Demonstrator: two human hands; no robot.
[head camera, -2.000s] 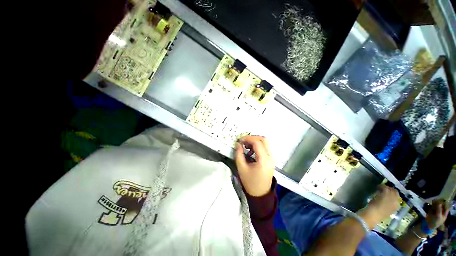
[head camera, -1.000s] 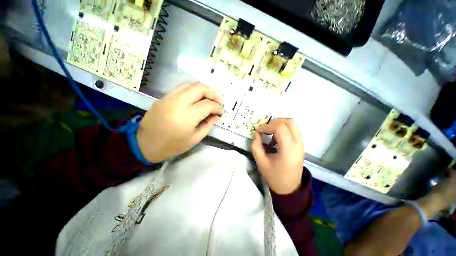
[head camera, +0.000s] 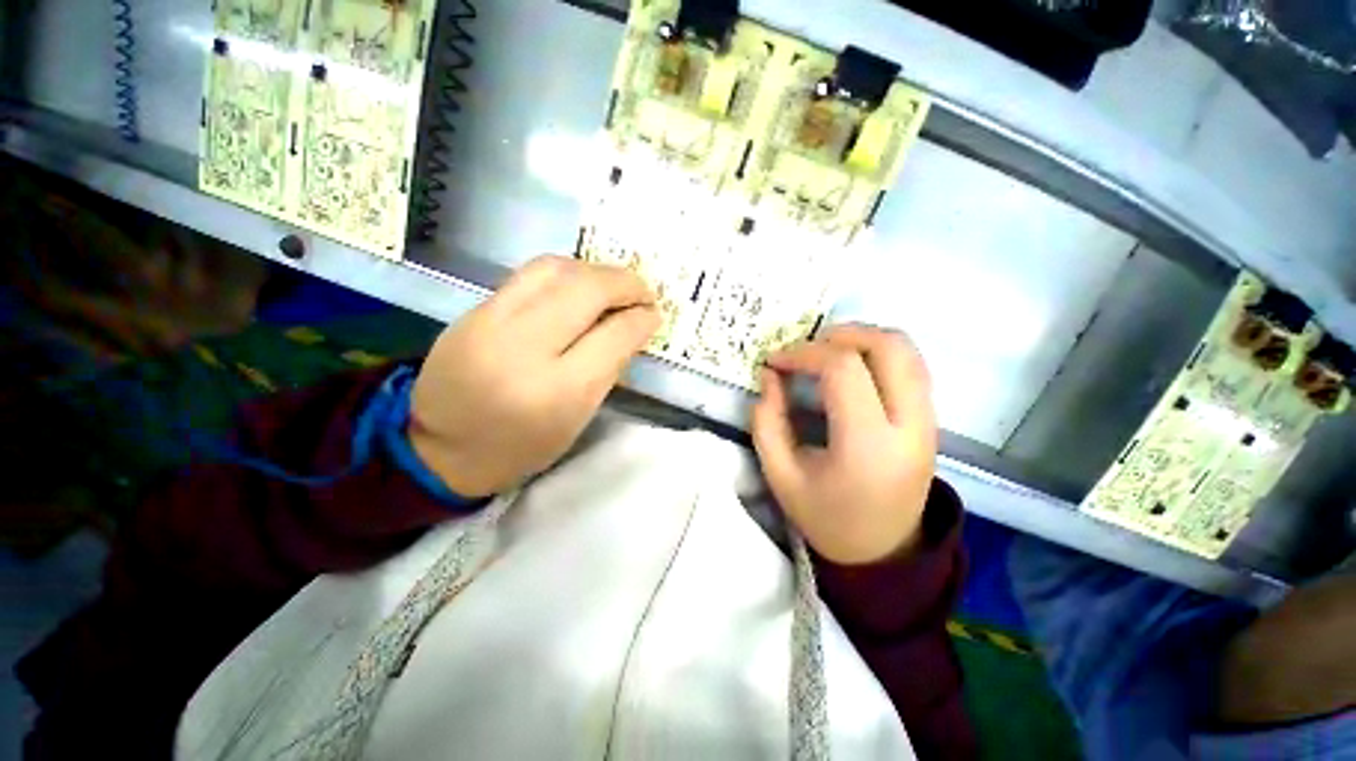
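A pale yellow circuit board of two joined halves (head camera: 744, 223) lies between the metal rails in front of me. Black blocks and copper and yellow coils sit at its far edge. My left hand (head camera: 521, 372), with a blue wrist strap (head camera: 390, 431), is over the board's near left corner, thumb and fingertips pinched together. My right hand (head camera: 848, 431) is at the near right part of the board, thumb and index fingertip close together. Anything between the fingertips is too small to make out in either hand.
Another board (head camera: 315, 127) lies on the left, with a coiled dark cord (head camera: 446, 127) beside it. A third board (head camera: 1212, 424) lies on the right. A black tray (head camera: 1063, 30) and clear plastic (head camera: 1294, 52) are behind the rail. A neighbour's arm (head camera: 1301, 654) is at the lower right.
My left hand has come in over the board since the earliest frame. My right hand stays at the board's near edge. The view has moved closer, and the trays have shifted toward the top edge.
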